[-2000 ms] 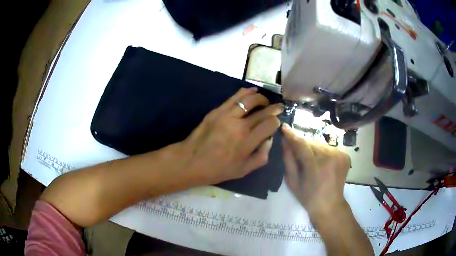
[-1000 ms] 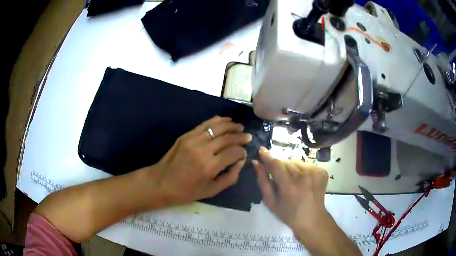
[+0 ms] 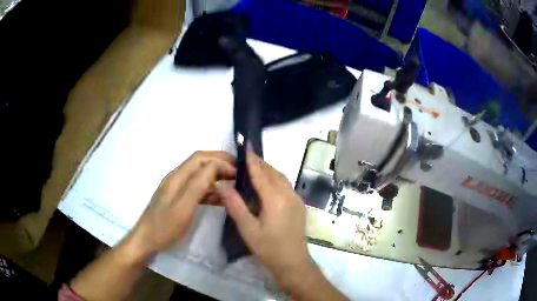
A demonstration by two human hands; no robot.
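A black fabric piece (image 3: 248,106) is held up on edge, left of the machine bed, narrow and blurred by motion. My right hand (image 3: 271,214) grips it from the right, thumb toward its lower part. My left hand (image 3: 188,197) is at its left side with fingers bent against it; whether they pinch it is blurred. The white sewing machine (image 3: 377,126) stands to the right. Its needle area (image 3: 338,197) over the cream machine bed (image 3: 377,232) has no fabric under it.
Black pieces (image 3: 306,85) lie behind on the white tabletop (image 3: 147,129). Red-handled snips (image 3: 437,283) with a red cord lie at the front right. A dark red-edged rectangle (image 3: 436,217) is on the bed. A brown cardboard box (image 3: 100,94) stands left, blue cloth (image 3: 318,32) behind.
The black fabric has left the needle area, moved left and been turned from flat to on edge. Both hands moved left with it. The camera view has shifted, showing more behind the table.
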